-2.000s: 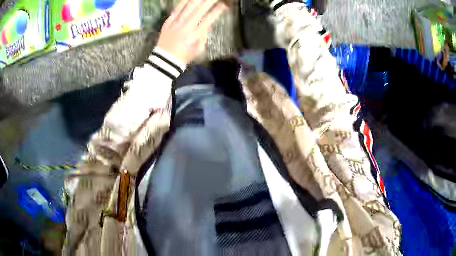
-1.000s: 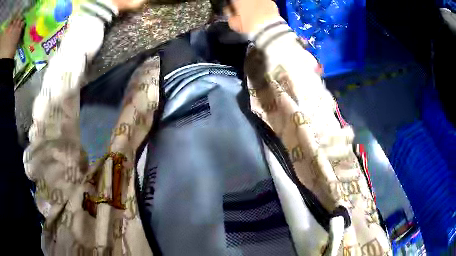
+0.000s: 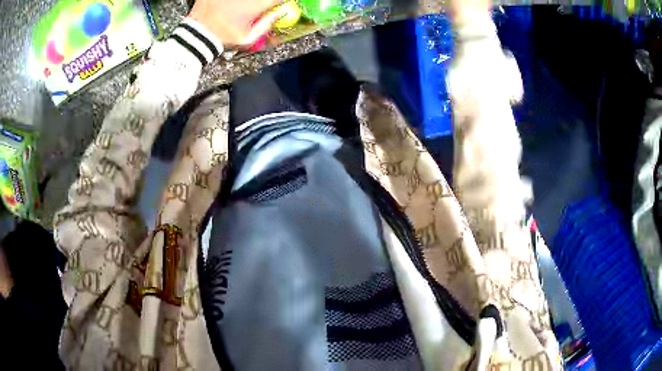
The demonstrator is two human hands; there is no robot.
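My left hand point(image 3: 231, 20) is at the top edge, partly cut off, its fingers at a row of small glossy balls point(image 3: 285, 14). A yellow, a green and a pinkish-red ball show, close to the front edge of the table. Whether the fingers grip a ball is not clear. My right hand is out of the picture; only its blurred sleeve reaches up past the top edge. A printed white and green squishy balls box point(image 3: 91, 45) lies on the table left of my left hand.
The speckled grey tabletop point(image 3: 170, 10) runs along the top. Another printed box point(image 3: 17, 174) is at the far left, above a person's dark sleeve point(image 3: 33, 272). A blue bin point(image 3: 434, 76) is below the table edge. Blue ribbed crates point(image 3: 606, 279) stand lower right.
My left hand has moved right to the balls, which now show. My right hand has gone out past the top edge. The other person's hand has left the printed box.
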